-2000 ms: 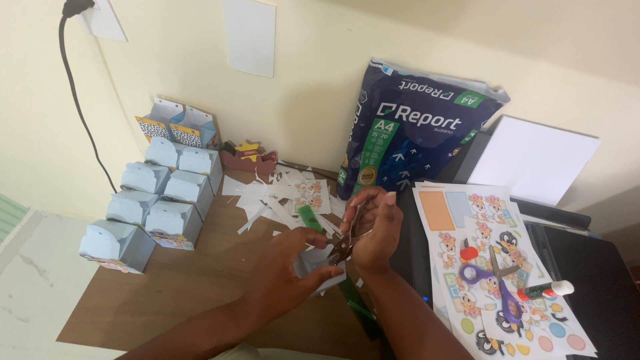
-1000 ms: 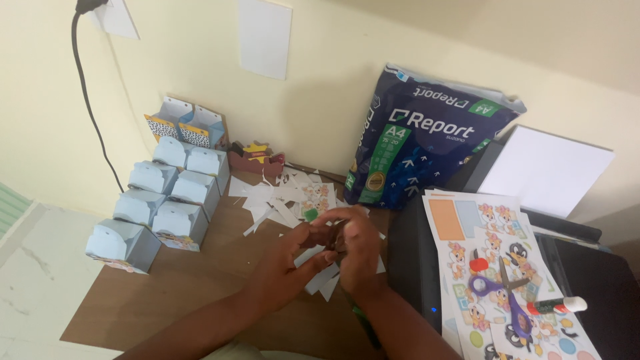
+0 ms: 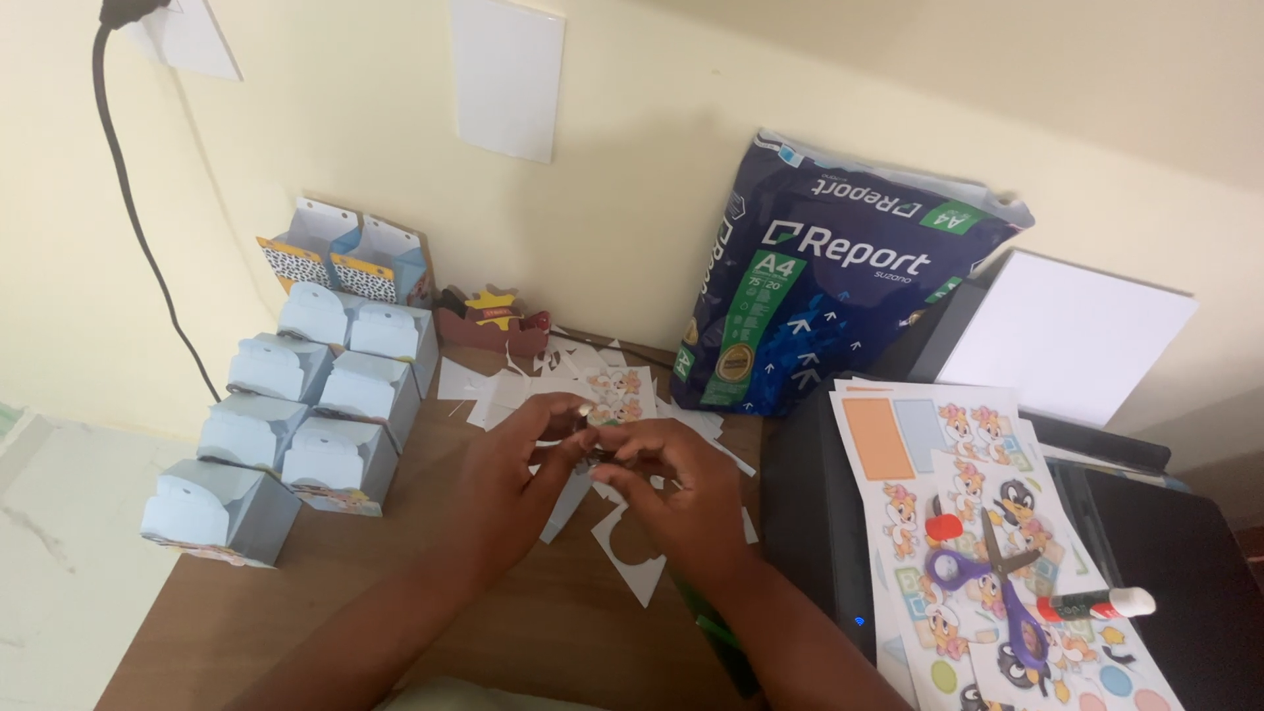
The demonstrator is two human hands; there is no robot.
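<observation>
My left hand and my right hand meet over the wooden desk, fingertips pinching a small dark item between them. Fingers hide most of it, so its kind is unclear. Beneath and behind them lie white paper scraps, one with a round hole, and a piece printed with cartoon characters. A green object lies partly under my right forearm.
Light blue paper boxes stand in rows at left. A blue A4 paper pack leans on the wall. At right, a black printer bears printed sheets, purple-handled scissors and a glue stick. A maroon paper piece lies behind the scraps.
The green strip seen by my fingers two seconds ago no longer shows there. My hands have come closer together, with fingertips around the small dark item. The view has shifted slightly.
</observation>
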